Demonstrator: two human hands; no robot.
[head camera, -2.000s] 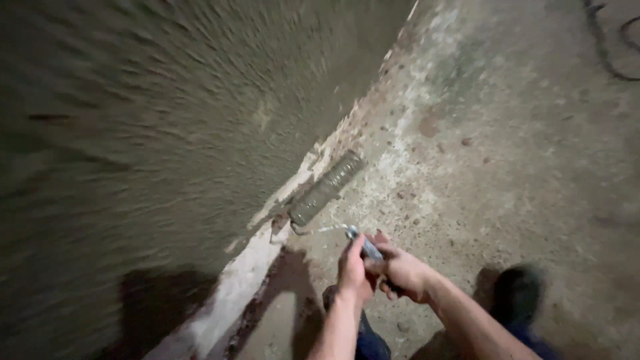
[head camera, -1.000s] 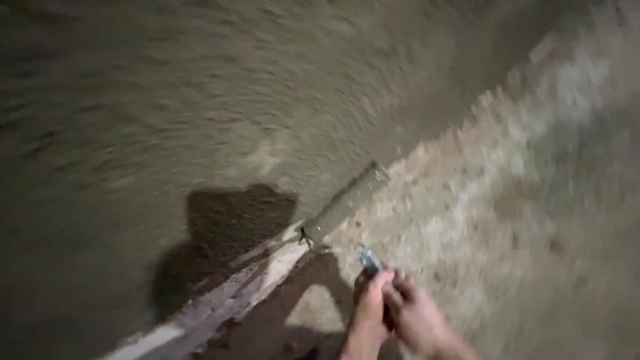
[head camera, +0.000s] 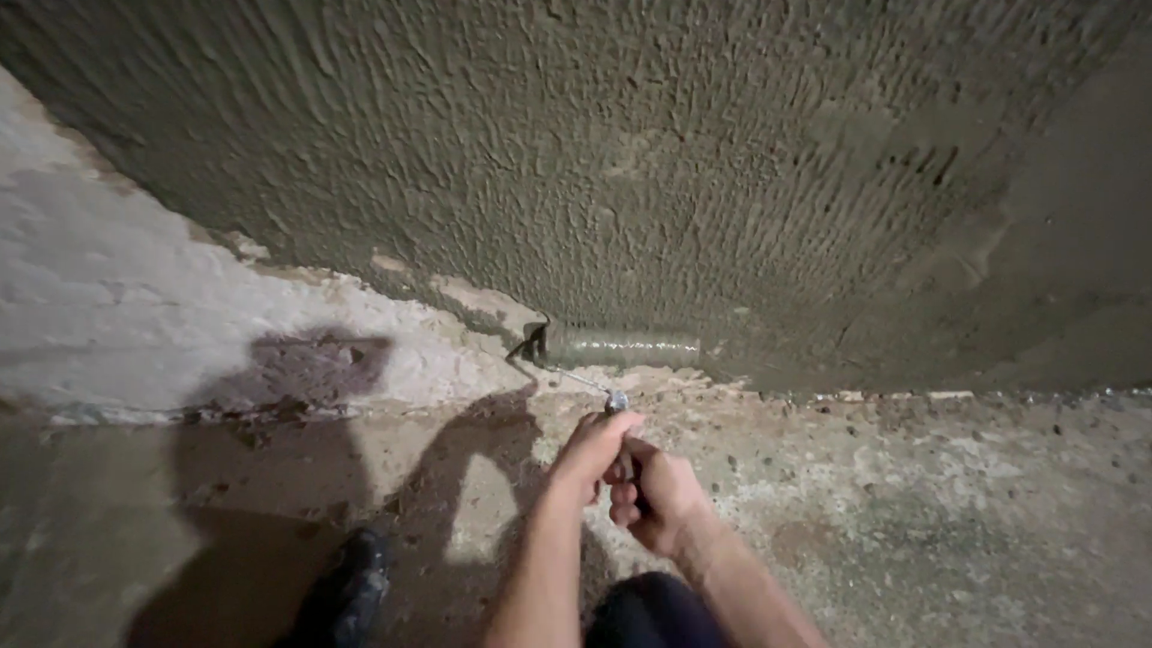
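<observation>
My left hand (head camera: 596, 454) and my right hand (head camera: 661, 495) are both closed around the handle of a paint roller, the left one nearer the frame. The roller's sleeve (head camera: 625, 346), coated in wet grey-green material, lies level along the bottom of a wall (head camera: 576, 162) covered with the same ridged coating. From the handle's pale tip a thin metal rod runs up and left to the sleeve's left end. The lower left part of the wall shows bare, whitish plaster (head camera: 225, 306).
A rough, stained concrete floor (head camera: 900, 504) with small crumbs of debris meets the wall's base. A dark shoe (head camera: 351, 576) stands at the lower left, and a dark-clothed knee (head camera: 652, 612) is at the bottom. Shadows fall across the floor and plaster.
The view has turned strongly, so the wall's base now runs nearly level. Both hands have stayed on the roller's handle throughout.
</observation>
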